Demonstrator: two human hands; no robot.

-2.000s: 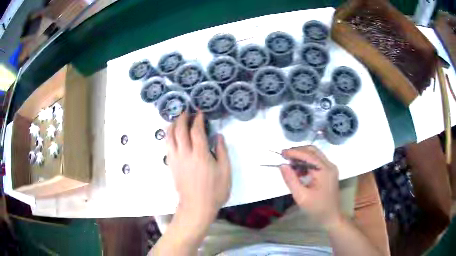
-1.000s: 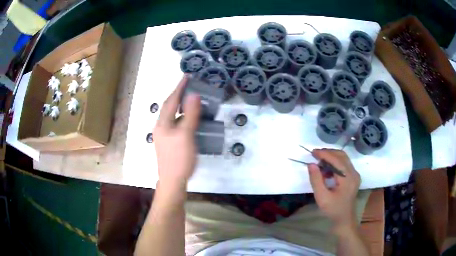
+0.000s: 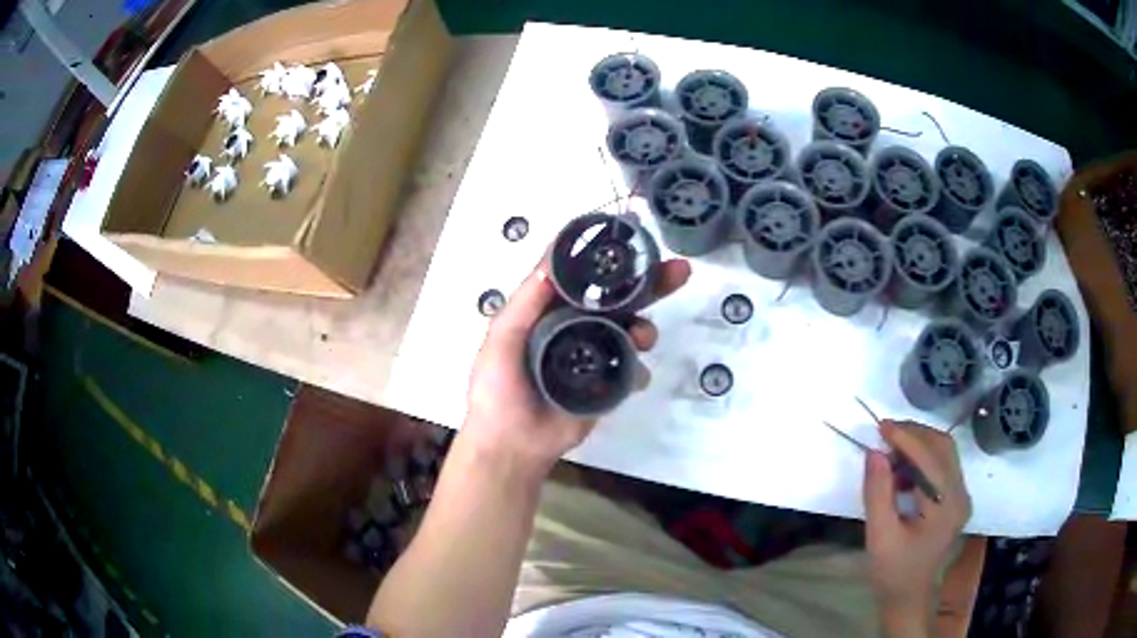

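Note:
My left hand (image 3: pixel 518 374) holds two grey motor housings together above the sheet's left part, their open hollow ends up: an upper housing (image 3: pixel 604 262) and a lower housing (image 3: pixel 582 364). Dark interiors with a small hub show inside. My right hand (image 3: pixel 916 499) holds dark tweezers (image 3: pixel 900 462) like a pen, tips apart, over the sheet's front right. Small round inserts (image 3: pixel 737 308) lie singly on the white sheet, two right of the held housings and two to their left. Many grey housings (image 3: pixel 852 256) stand spoked face up behind and to the right.
A brown carton (image 3: pixel 349 268) with white star-shaped impellers (image 3: pixel 289 126) stands at the left. A small parts carton (image 3: pixel 1103 199) is at the right edge. A deeper carton (image 3: pixel 312 499) with dark pieces is below the bench edge. Thin wires stick out beside some housings.
My left hand has lifted the two housings from the sheet and turned their open ends up. The view has shifted left. My right hand still holds the tweezers.

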